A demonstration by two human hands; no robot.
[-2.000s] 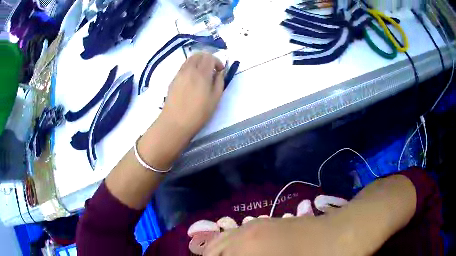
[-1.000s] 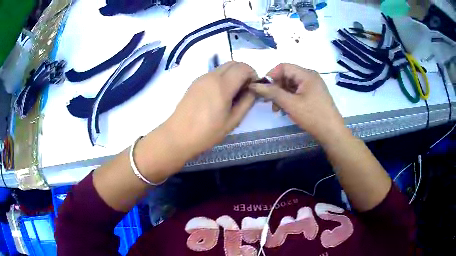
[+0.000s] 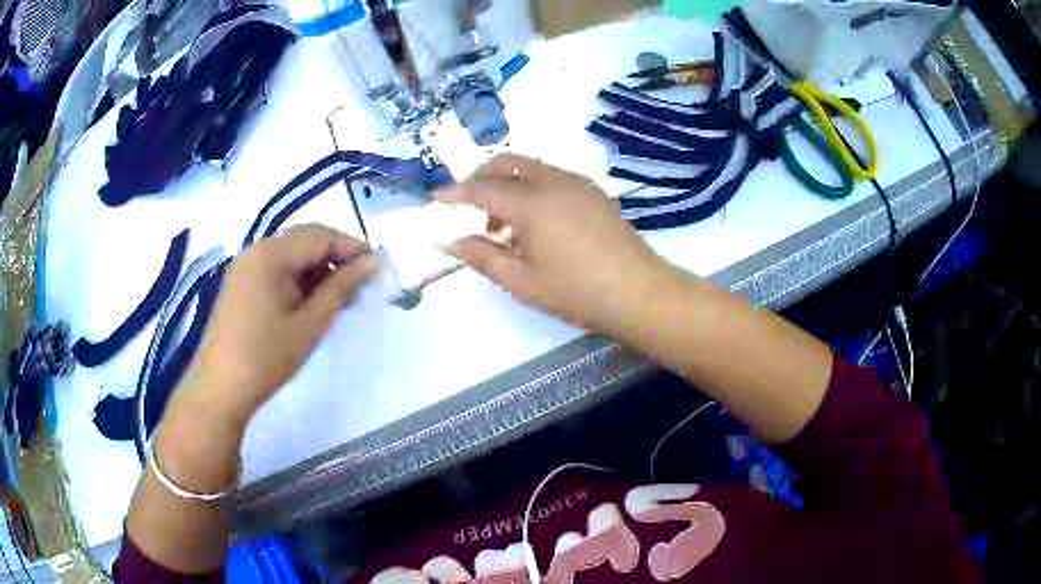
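A navy striped band [image 3: 299, 183] curves across the white bed, its right end under the presser foot and needle area [image 3: 427, 143] of the sewing machine [image 3: 354, 57]. My right hand [image 3: 548, 234] is right of the needle, thumb and forefinger apart, fingertips close to the band's end; nothing shows in it. My left hand [image 3: 268, 314] is over the bed below the band, thumb and forefinger close together; whether they pinch something thin cannot be seen. Curved dark pieces [image 3: 143, 308] lie at left, with another striped band [image 3: 158, 331] partly behind my left hand.
A fanned bundle of striped bands [image 3: 674, 160] lies right of the machine, with yellow and green scissors [image 3: 842, 137] beside it. Slim tools [image 3: 685, 75] lie behind. A dark heap [image 3: 188, 108] is upper left. A ruler-marked edge [image 3: 548, 394] runs along the front.
My hands have moved apart from their meeting point near the front edge. The small dark piece between them no longer shows. The view has shifted, showing more of the machine head.
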